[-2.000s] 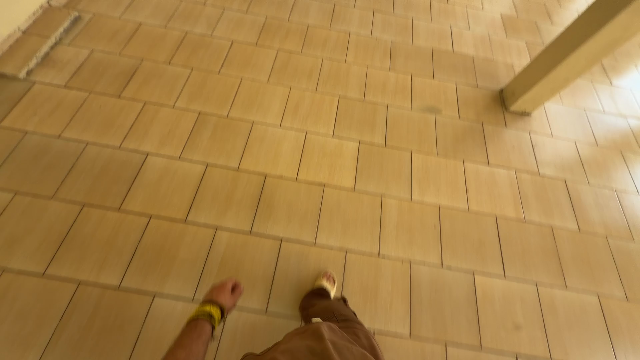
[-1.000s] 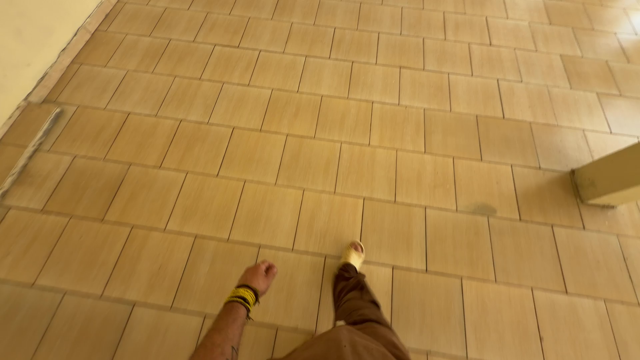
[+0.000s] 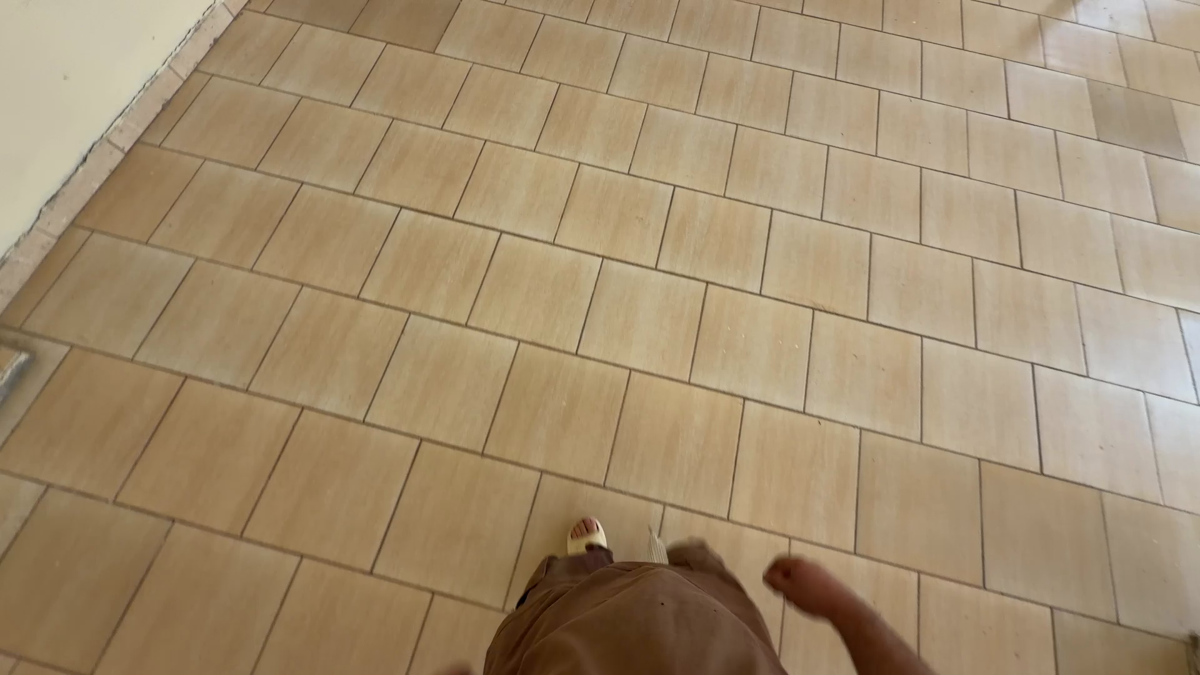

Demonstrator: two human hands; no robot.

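My right hand (image 3: 797, 583) hangs over the tiled floor at the lower right of the head view, beside my brown trousers (image 3: 647, 623). Its fingers are curled in a slightly blurred loose fist, and nothing shows in it. Of my left hand (image 3: 457, 669) only a sliver of skin appears at the bottom edge, left of the trousers; its fingers are hidden. One foot in a pale open-toed sandal (image 3: 587, 536) rests on a tile, and a light drawstring (image 3: 657, 546) dangles right of it.
Beige rectangular floor tiles (image 3: 534, 291) spread ahead in staggered rows. A cream wall (image 3: 75, 84) with a tiled skirting (image 3: 112, 141) runs along the upper left. Part of a raised edge (image 3: 11, 366) shows at the left side. Light reflects off the floor at the right.
My left hand, with yellow bands on its wrist, has dropped almost out of view. My right hand has come into view. The pillar at the right has left the view as I moved along the floor.
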